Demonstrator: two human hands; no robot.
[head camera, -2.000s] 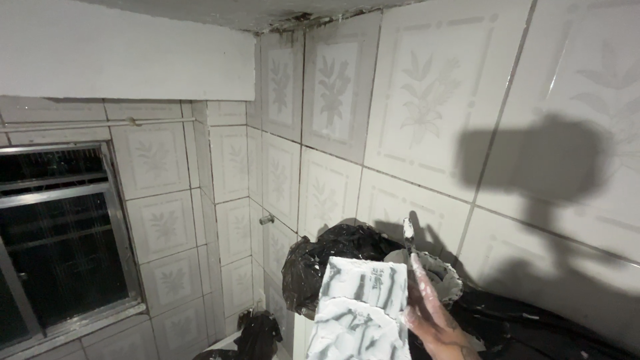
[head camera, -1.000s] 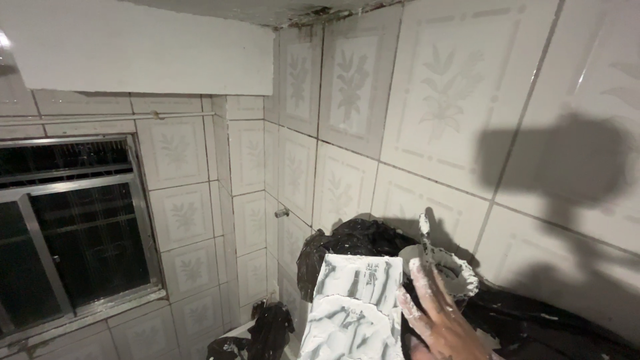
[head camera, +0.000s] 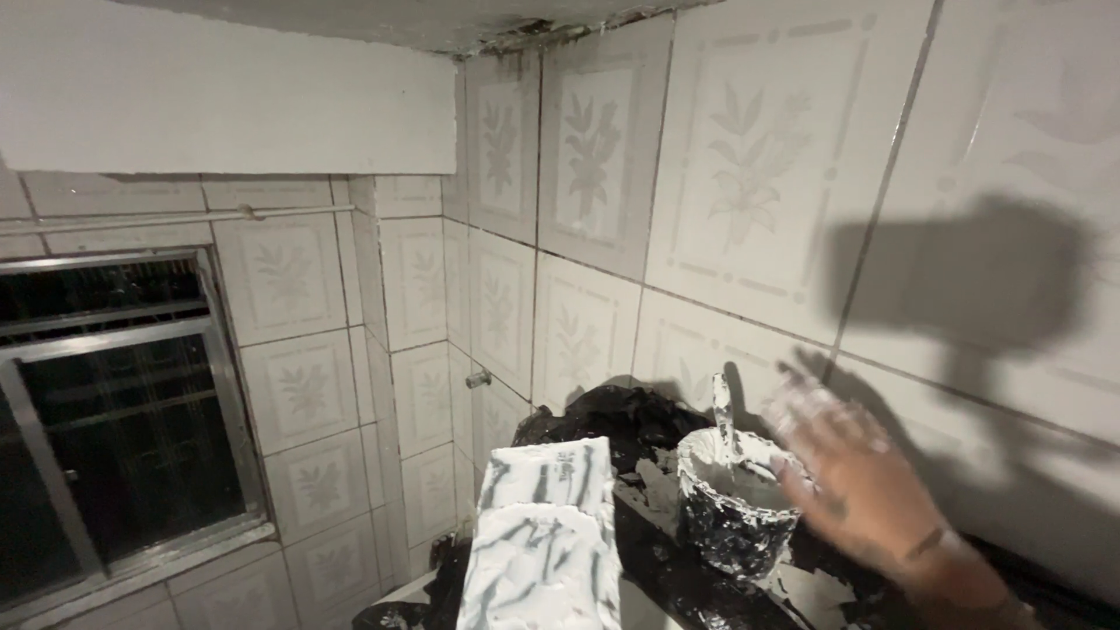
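Note:
My right hand (head camera: 844, 464), smeared with white paste and a little blurred, is raised beside a black bucket (head camera: 735, 534) crusted with white compound. Its fingers are spread, and I see nothing held in it. A paste-coated tool handle (head camera: 722, 411) sticks up out of the bucket. To the left of the bucket, a flat board or box-like block (head camera: 542, 560) covered in streaky white compound rises from the bottom edge; what supports it is hidden. My left hand does not show.
Black plastic sheeting (head camera: 612, 420) with white splatters lies around the bucket, against the tiled wall (head camera: 744, 157). A small metal fitting (head camera: 478, 379) juts from the wall near the corner. An aluminium window (head camera: 122, 411) is at left, below a thin pipe (head camera: 289, 211). The ceiling corner is stained.
My right hand has moved away from the coated board, to the right, and now stands on the right side of the bucket. More of the bucket shows.

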